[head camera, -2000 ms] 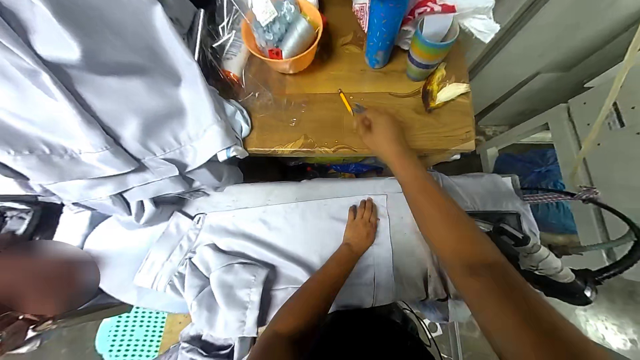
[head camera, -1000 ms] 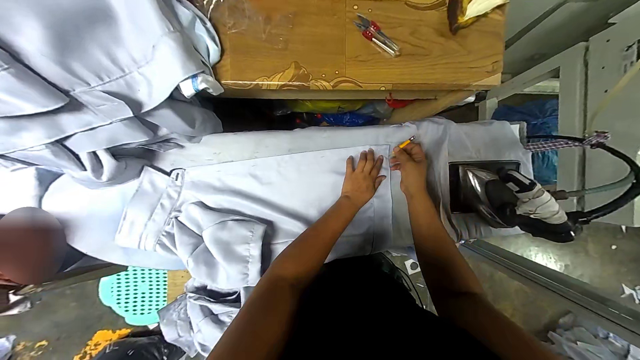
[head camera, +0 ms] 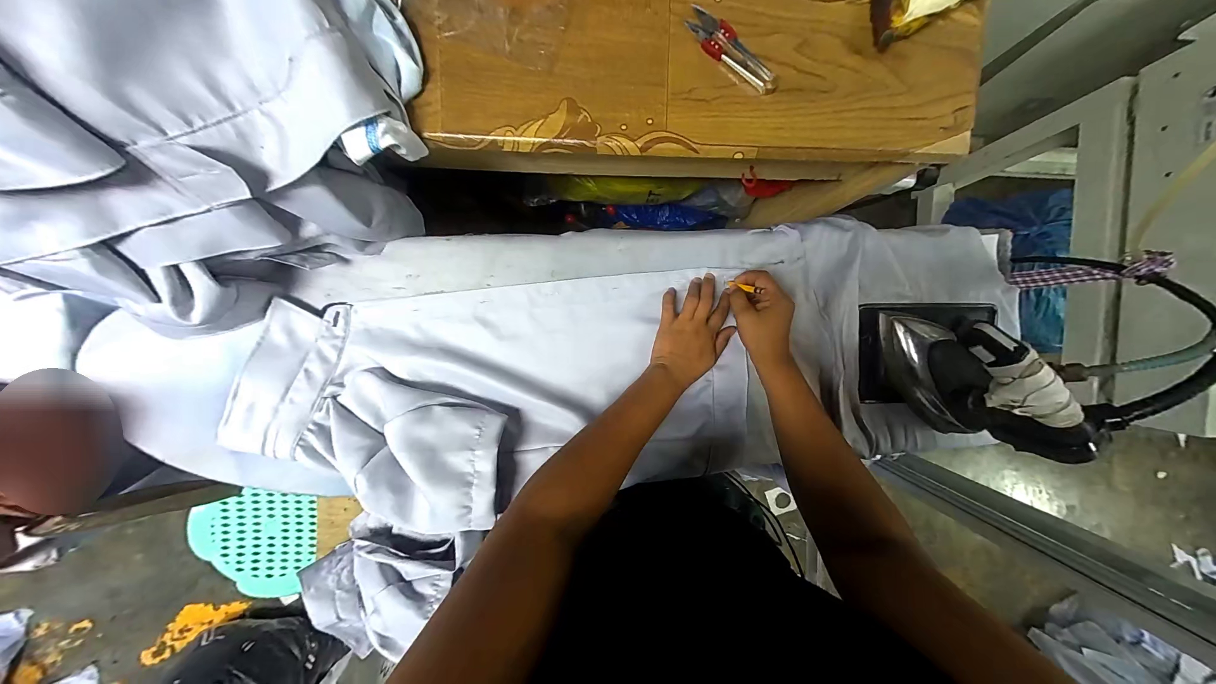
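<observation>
A light grey garment (head camera: 560, 332) lies spread on a cloth-covered ironing board (head camera: 475, 261), its waistband-like end at the left and a straight edge at the right. My left hand (head camera: 692, 332) rests flat on the garment near that edge, fingers apart, holding nothing. Just right of it, my right hand (head camera: 764, 318) grips a short yellow pencil (head camera: 746, 288), whose point faces left over the garment's far corner. The fingers of both hands are close together. At the board's right end an iron (head camera: 936, 375) with a cloth-wrapped handle sits on a black rest (head camera: 869, 351).
Beyond the board stands a wooden table (head camera: 589, 85) with red-handled thread snips (head camera: 731, 49). Grey garments (head camera: 190, 114) are heaped at the left. A person's blurred head (head camera: 59, 442) is at the left edge. The iron's hose (head camera: 1154, 361) runs right. A turquoise plastic stool (head camera: 255, 541) stands below.
My right hand has come from over the table to the garment's edge with the pencil. My left hand stays on the garment. The view has shifted, and the snips now show fully.
</observation>
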